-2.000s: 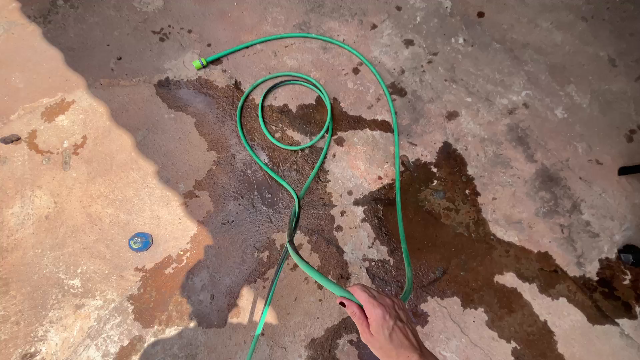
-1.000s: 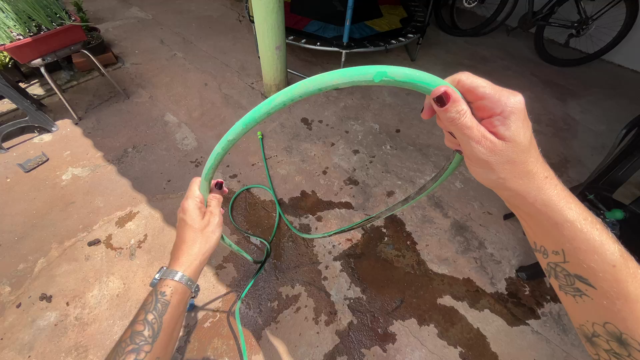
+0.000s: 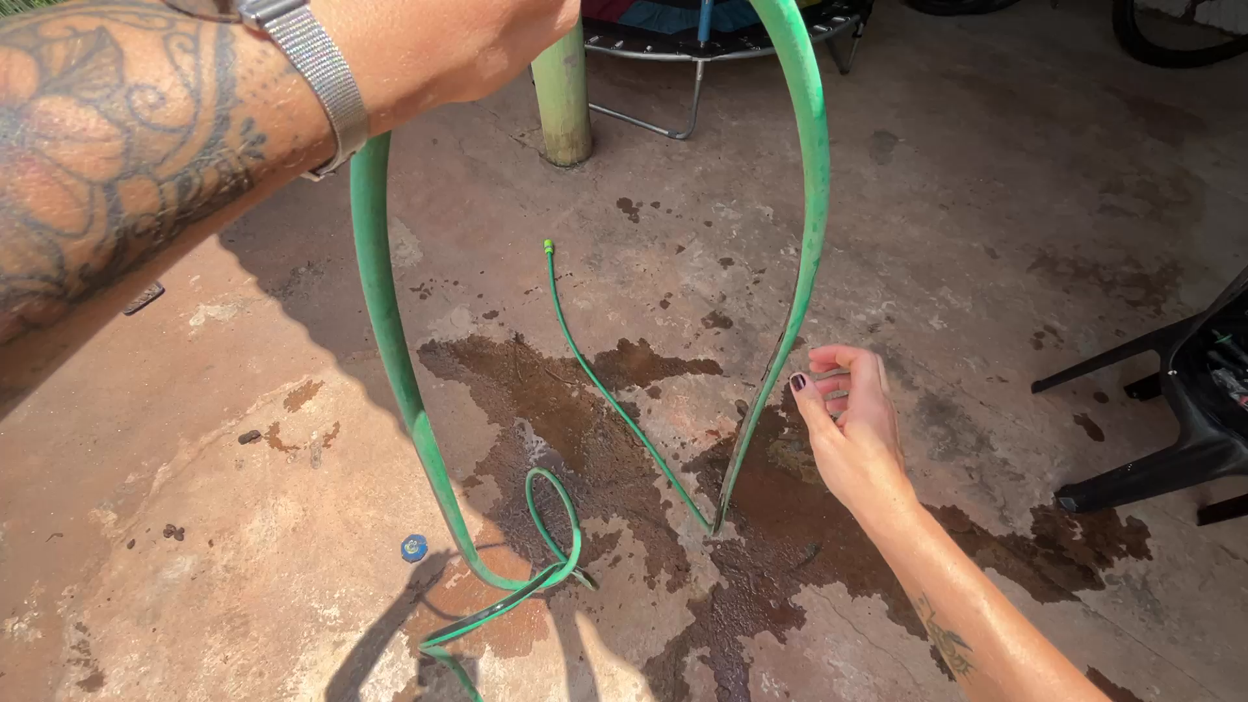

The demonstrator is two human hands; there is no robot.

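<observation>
A green garden hose (image 3: 812,185) hangs in a tall loop from my left hand (image 3: 468,39) at the top of the view. The fingers of that hand are cut off by the frame edge. My right hand (image 3: 853,419) is beside the right side of the loop, thumb and fingers apart, holding nothing. Below, the hose makes a small coil near the ground, and a thinner-looking stretch runs up to a bright green hose connector (image 3: 549,248) on the concrete. A metal-mesh watch band is on my left wrist.
The concrete floor has dark wet patches (image 3: 760,575). A blue round disc (image 3: 413,548) lies at lower left. A green post (image 3: 564,107) and a trampoline (image 3: 643,44) stand at the back. At right is a black plastic chair (image 3: 1189,419); a bicycle wheel shows at upper right.
My right hand has let go of the hose and moved lower. My left hand has risen, and the raised loop now hangs upright. Two seconds ago the hose lay mostly on the floor.
</observation>
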